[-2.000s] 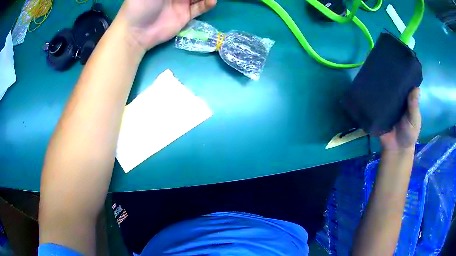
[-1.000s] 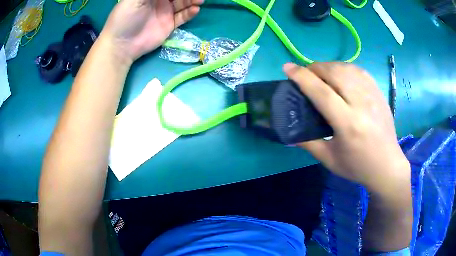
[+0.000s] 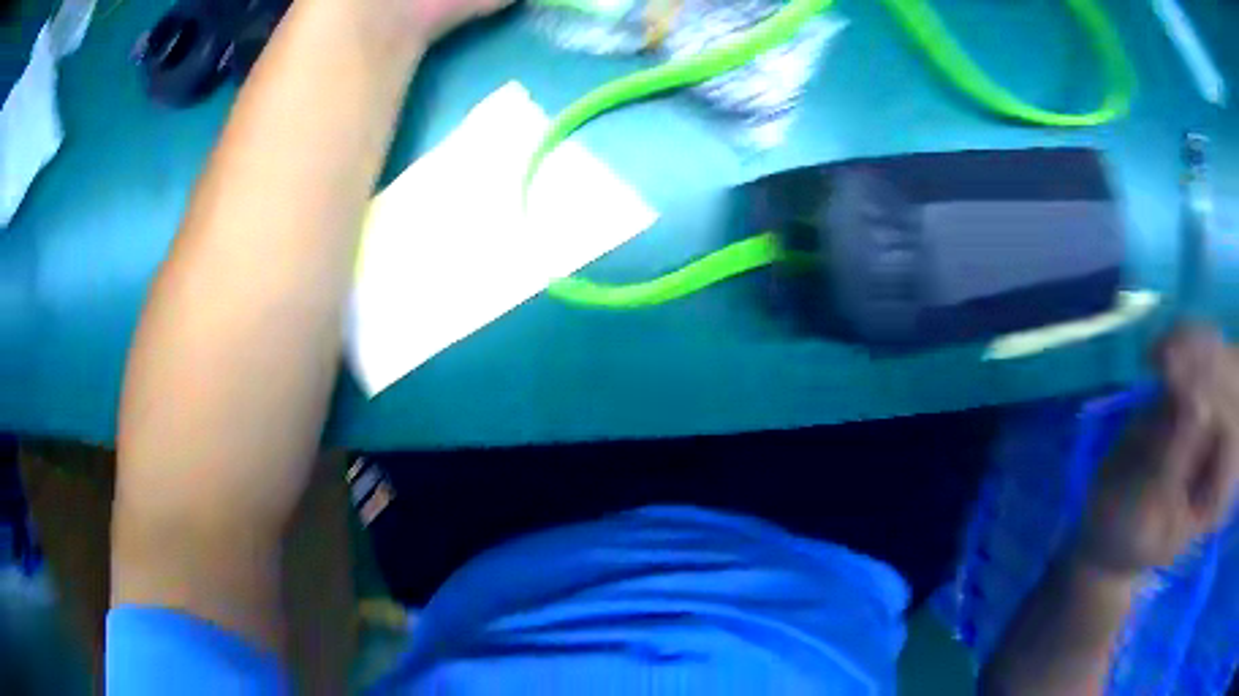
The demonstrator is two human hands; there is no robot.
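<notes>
The black main unit [image 3: 978, 245] lies on the green bench, its green flat cable [image 3: 666, 283] leaving its left end and looping over the paper sheet [image 3: 476, 245]. The wrapped end piece [image 3: 768, 68] lies behind the cable at the top. My left hand [image 3: 442, 11] is mostly cut off by the top edge; its fingers are hidden. My right hand [image 3: 1179, 456] is blurred at the right, off the unit and by the bench's front edge; whether it holds anything is unclear.
Loose black round parts [image 3: 184, 55] lie at upper left. A pale pointed strip [image 3: 1073, 329] lies against the unit's front side. A slim pen [image 3: 1194, 218] and a white strip [image 3: 1189, 52] are at the right. A blue plastic-lined crate [image 3: 1012, 530] stands below the bench edge.
My right hand has let go of the unit and moved right and down. The unit now rests on the bench farther right. The view has shifted, and my left hand is more cut off.
</notes>
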